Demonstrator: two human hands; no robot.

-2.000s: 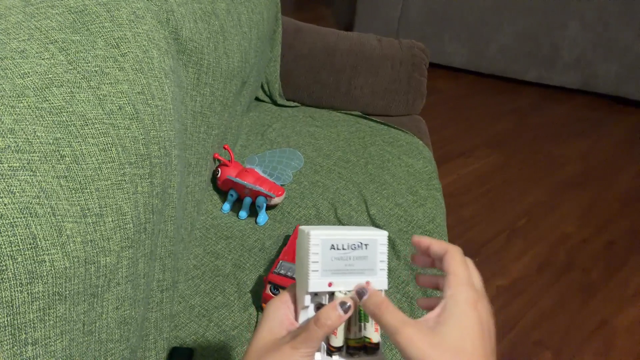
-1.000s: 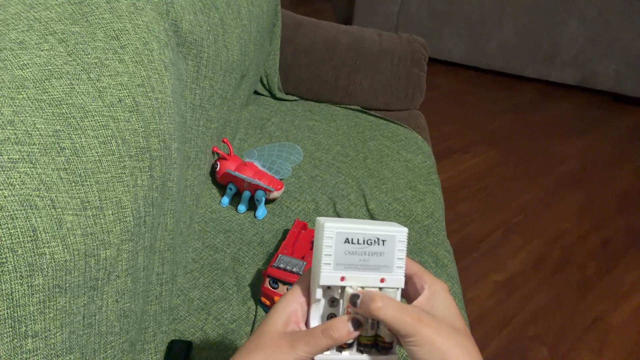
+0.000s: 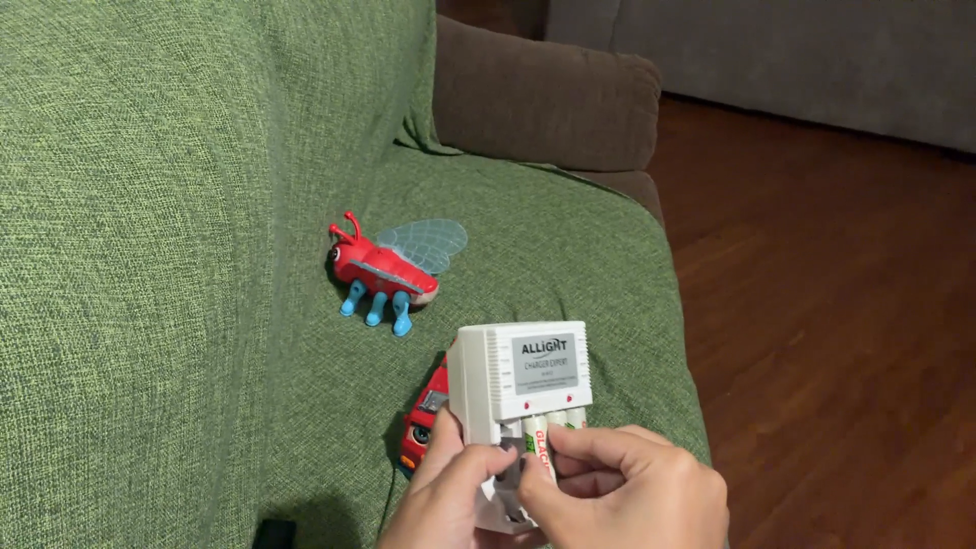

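Note:
A white Allight battery charger [image 3: 476, 381] is tilted in my left hand [image 3: 450, 488], whose fingers wrap its left side with the thumb at the front. Several cylindrical batteries sit side by side in its bays. My right hand [image 3: 633, 480] pinches the leftmost battery [image 3: 537, 438], white with green and red print, between thumb and forefinger. The bay left of that battery holds none. The lower ends of the batteries are hidden by my right hand.
A red toy insect [image 3: 385, 267] with blue legs and clear wings lies on the green sofa cover [image 3: 549, 236]. Partly behind the charger is a red toy vehicle [image 3: 419, 427]. A brown armrest [image 3: 541, 99] stands beyond, and a dark object [image 3: 274, 534] is at the bottom edge.
My right hand has gone from pressing at the charger's front with its thumb to pinching a battery. The charger has turned, so its left side shows more.

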